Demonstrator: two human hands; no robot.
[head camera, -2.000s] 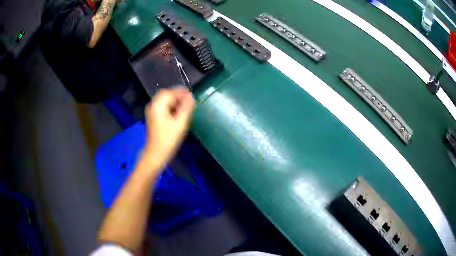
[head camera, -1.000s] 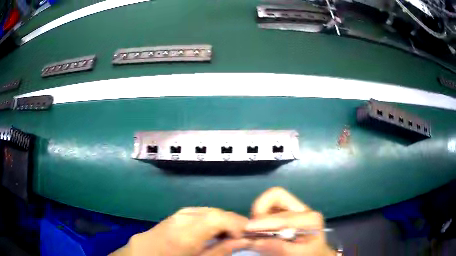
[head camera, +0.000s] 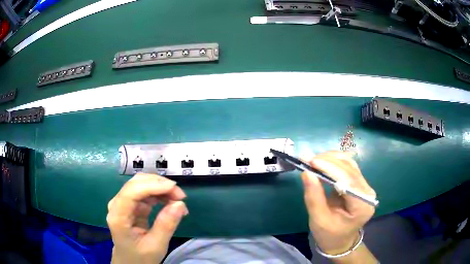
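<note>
A strip housing (head camera: 201, 149) lies in front of me on the green bench, with a row of several dark square openings facing me. My right hand (head camera: 337, 193) is shut on slim dark and silver tweezers (head camera: 324, 178). Their dark tip is over the housing's right end, just above the last opening; whether it touches is unclear. My left hand (head camera: 147, 214) is at the housing's lower left, thumb and fingers curled with a gap between them and nothing visible in it. Small copper-coloured parts (head camera: 348, 140) lie in a loose pile right of the housing.
Stacked housings (head camera: 404, 119) stand at the right. A dark tray (head camera: 13, 178) is at the left edge. Slim housings (head camera: 166, 55) lie on the belt beyond the white stripe (head camera: 232, 83). A metal guide arm (head camera: 294, 20) is at the upper right.
My hands have parted from the bench's front edge. The right has moved right and up, bringing the tweezers over the housing. The left has moved left. The view has shifted slightly.
</note>
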